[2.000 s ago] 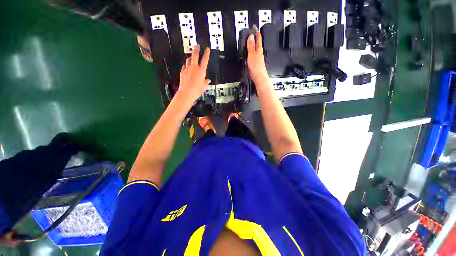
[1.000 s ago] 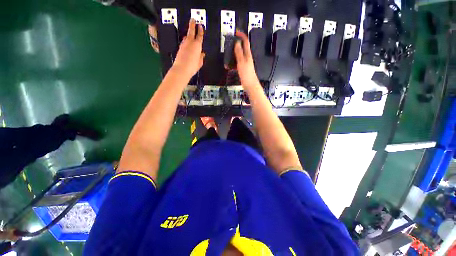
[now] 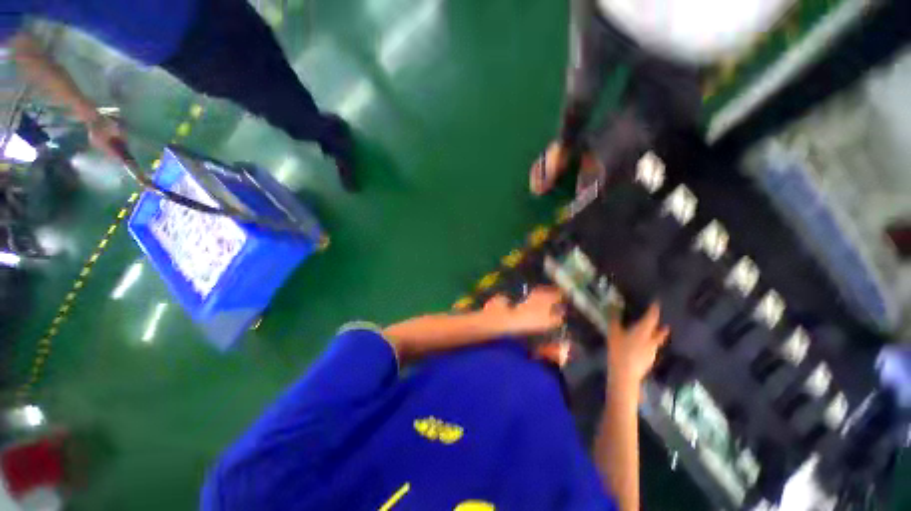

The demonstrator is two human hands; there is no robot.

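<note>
The view is blurred and tilted. My left hand (image 3: 539, 311) is at the near edge of the black bench, beside the pale output connection strip (image 3: 581, 275). Its fingertips are blurred, and I cannot tell if they hold anything. My right hand (image 3: 637, 344) is over the bench near the strip's other end, fingers apart, with nothing visible in it. A row of white sockets (image 3: 742, 274) runs diagonally across the bench. Dark power adapters (image 3: 737, 329) stand at several of them, blurred. A second output connection strip (image 3: 702, 419) lies to the right of my right hand.
A person in dark trousers (image 3: 255, 75) at the upper left holds the handle of a blue crate (image 3: 255, 269) full of pale small parts. Another person's hand (image 3: 546, 168) is near the bench's far left corner. A grey test instrument (image 3: 849, 200) stands behind the sockets. Yellow-black tape (image 3: 511, 257) marks the green floor.
The view has swung left, so the bench appears tilted at the right. Both my hands have moved from the adapters and sockets to the near strip. The blue crate shows more fully.
</note>
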